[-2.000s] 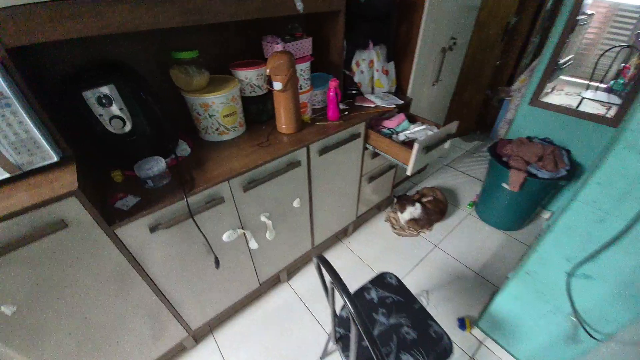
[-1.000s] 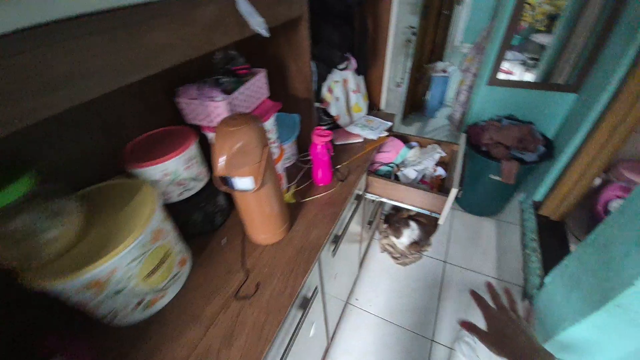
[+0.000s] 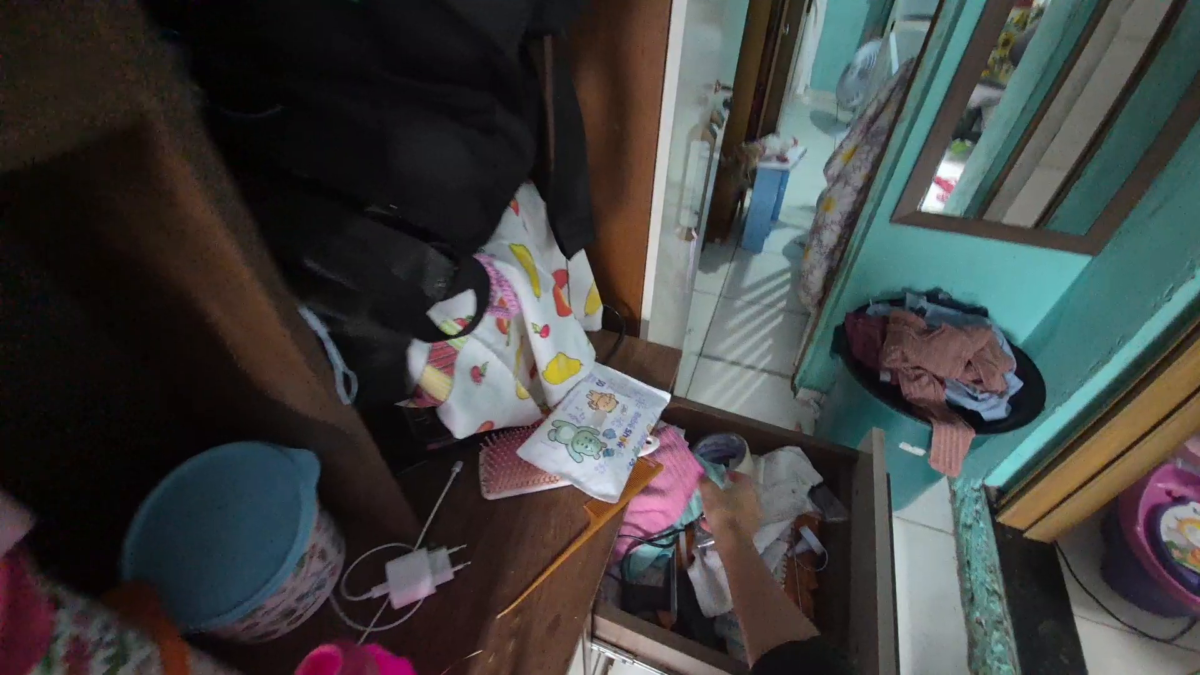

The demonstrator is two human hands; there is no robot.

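Observation:
My right hand [image 3: 731,506] reaches from the lower right into an open wooden drawer [image 3: 870,525]. Its fingers are among the contents, beside a roll of tape [image 3: 724,450] and a teal cloth; whether they grip anything cannot be made out. A pink cloth [image 3: 662,480] lies left of the hand, a whitish cloth [image 3: 783,483] right of it. Dark cables and small items fill the front of the drawer. On the countertop alongside are an orange rat-tail comb [image 3: 572,544], a pink hairbrush [image 3: 506,464] and a printed white pouch [image 3: 595,431]. My left hand is out of view.
A white charger with cable [image 3: 412,574] and a blue-lidded container [image 3: 225,534] stand on the counter. Behind hang dark clothes [image 3: 394,122] and a fruit-print cloth [image 3: 534,328]. A teal bin of clothes [image 3: 900,459] stands beyond the drawer, below a framed mirror [image 3: 1041,122].
My right hand was over the floor at the lower right, fingers spread, and is now inside the drawer. The view has moved much closer to the drawer.

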